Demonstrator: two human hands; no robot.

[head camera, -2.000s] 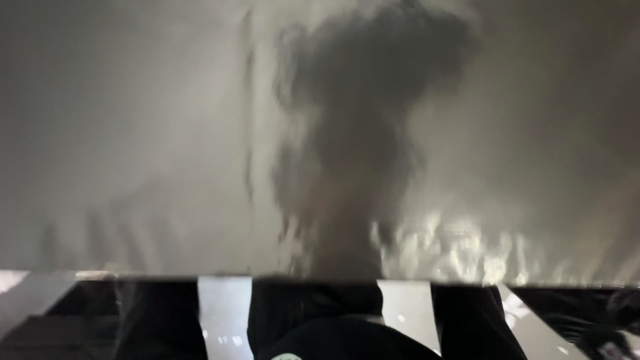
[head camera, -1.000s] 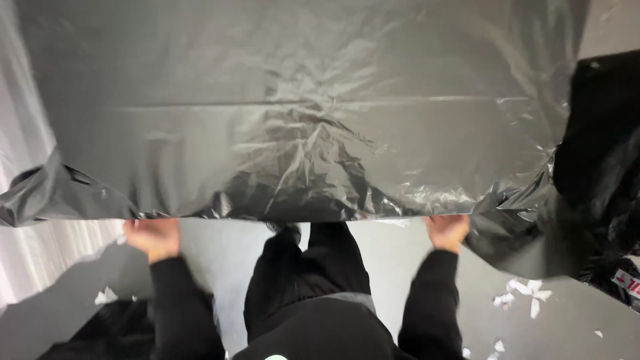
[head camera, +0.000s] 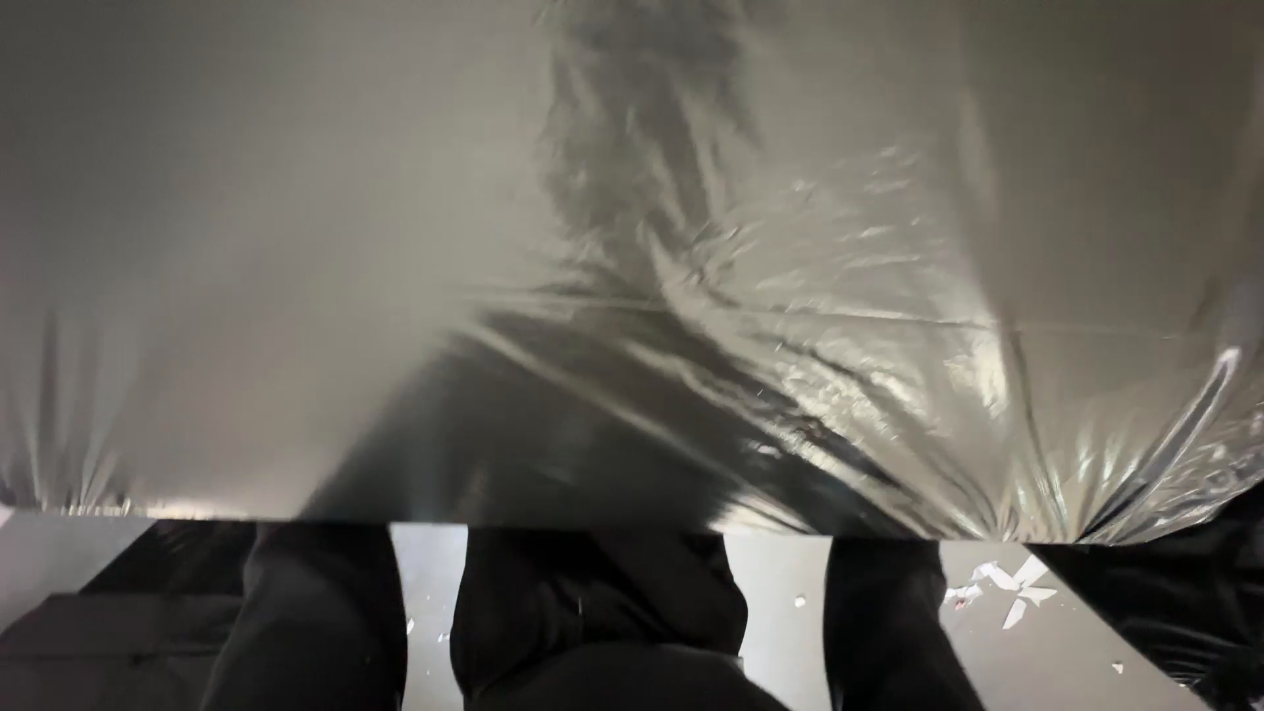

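Observation:
A large sheet of dark, glossy plastic film [head camera: 790,257] fills the upper part of the head view, its near edge running level across my body. Creases fan out from that edge at the far left and at the right. My two black-sleeved forearms reach up under the edge, one left and one right of my torso. Both my left hand and my right hand are hidden behind the film, so their grip cannot be seen.
Torn white scraps [head camera: 1017,588] lie on the grey floor [head camera: 1007,657] at the lower right. Dark plastic [head camera: 1175,602] lies at the right edge, and dark flat material [head camera: 118,632] at the lower left.
A second ago both hands showed at the film's near edge; now the film covers them. The film spans more of the view, and its creases have shifted toward the right.

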